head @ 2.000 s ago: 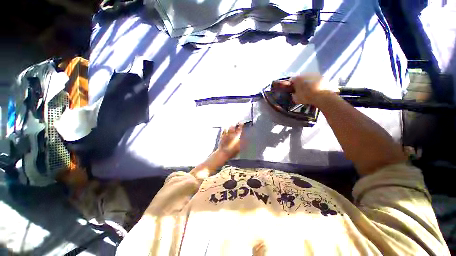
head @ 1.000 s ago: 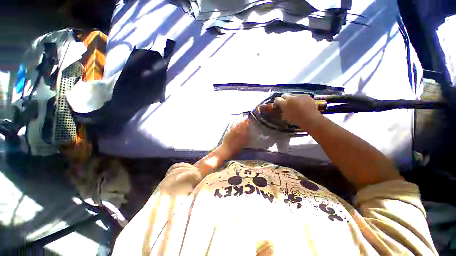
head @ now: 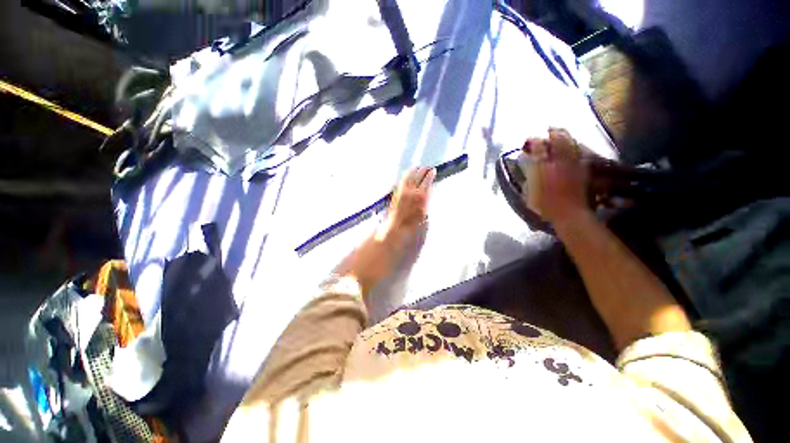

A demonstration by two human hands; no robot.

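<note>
A narrow dark strip (head: pixel 342 227) lies slanting across the glaring pale surface in front of me. My left hand (head: pixel 411 201) is over the strip, its fingertips at the strip near its right part; whether it grips anything is too washed out to tell. My right hand (head: pixel 556 177) is closed on the handle of an iron (head: pixel 513 183) at the right of the table, right of the strip's end. The iron's underside is hidden. A dark hose runs right from the iron into shadow.
Overlapping pale panels with ragged dark edges (head: pixel 251 99) lie at the far side. A dark panel (head: pixel 192 298) hangs at the left table corner, beside a perforated basket (head: pixel 117 394) with orange cloth (head: pixel 119 303). A brick-like block (head: pixel 609 86) is at upper right. A yellow cord (head: pixel 56 107) shows at upper left.
The view has turned, so the table looks tilted. The iron has moved right, away from my left hand. My left hand has moved from the near side up to the dark strip.
</note>
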